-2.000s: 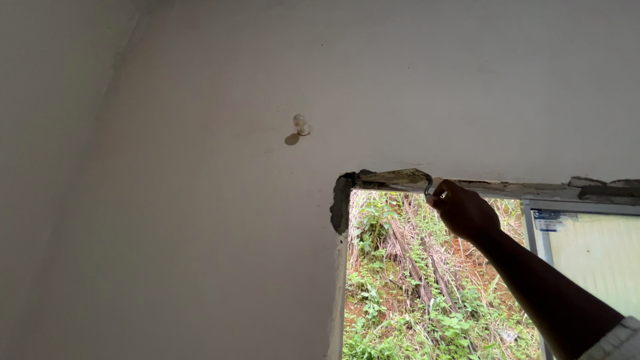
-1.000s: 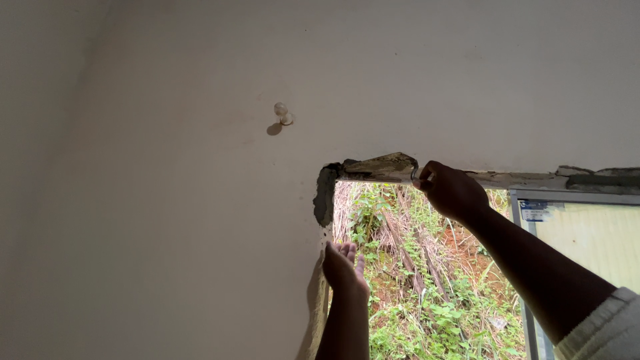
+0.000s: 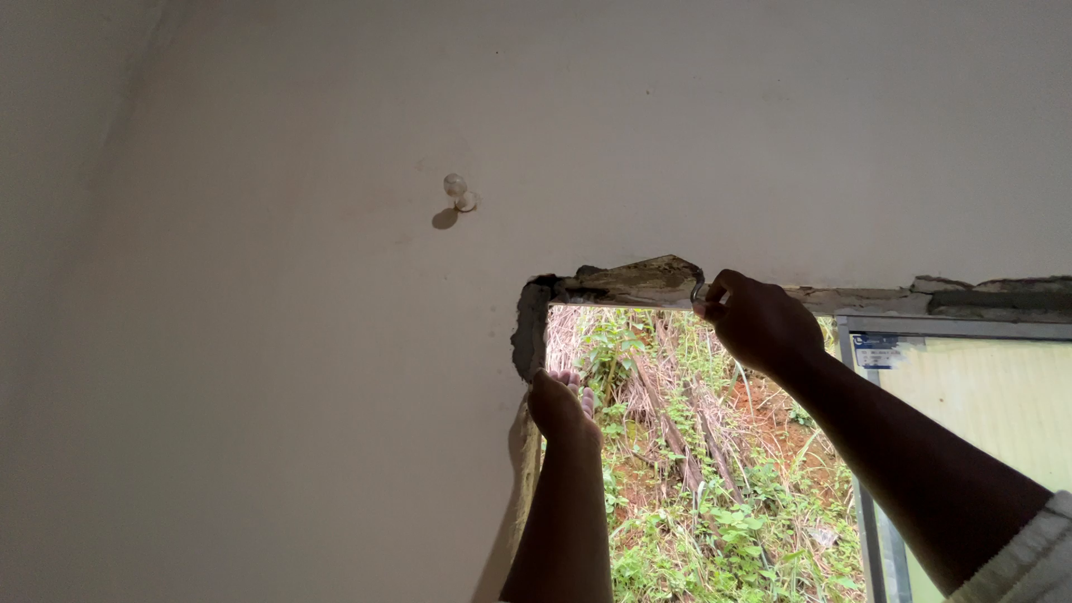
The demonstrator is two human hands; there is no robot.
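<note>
My right hand [image 3: 762,322] grips a pointing trowel [image 3: 653,280] by its handle, near the top edge of the window opening. The trowel's mortar-stained blade lies along that edge, its tip towards the upper left corner. Dark grey mortar [image 3: 529,331] covers the side of that corner. Just below the mortar, my left hand [image 3: 568,406] is raised beside the opening's left edge, palm up with its fingers apart. Whether anything lies in the palm cannot be seen.
A metal-framed window panel [image 3: 963,427] bearing a sticker fills the right of the opening. Rough mortar [image 3: 1005,299] runs above it. A small pale fitting [image 3: 461,193] sticks out from the plastered wall [image 3: 293,335]. Outside rises a slope with plants [image 3: 737,502].
My left hand, out of view two seconds ago, has come up beside the opening and risen closer to the corner mortar. The trowel blade has tilted in my right hand and shows more of its face.
</note>
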